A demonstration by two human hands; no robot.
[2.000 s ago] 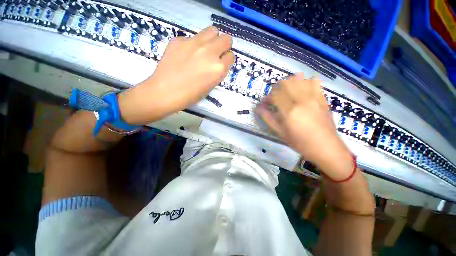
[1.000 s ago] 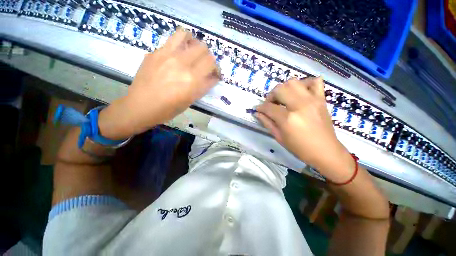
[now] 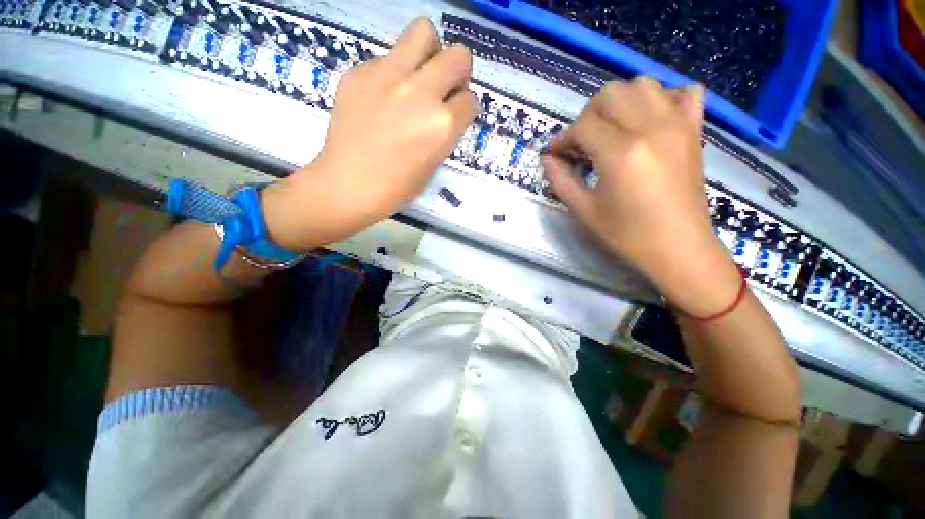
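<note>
A long row of circuit boards (image 3: 512, 150) with blue and black parts runs across the view. My left hand (image 3: 396, 127) is over the boards left of centre, fingers bent at their far edge; its fingertips are hidden. My right hand (image 3: 639, 167) is over the boards right of centre, thumb and forefinger curled near each other; I cannot tell if a part is between them. A small black component (image 3: 450, 197) and a smaller black piece (image 3: 498, 217) lie on the pale rail (image 3: 543, 235) between my hands.
A blue bin (image 3: 779, 126) heaped with black components stands beyond the boards. Black strips (image 3: 527, 53) lie between bin and boards, partly behind my right hand. A second blue bin (image 3: 901, 61) is at the upper right. A black dot (image 3: 548, 300) lies near the front edge.
My left hand has moved right and slightly up. My right hand has lifted from beside the small black piece on the rail and moved up and right, over the boards and strips.
</note>
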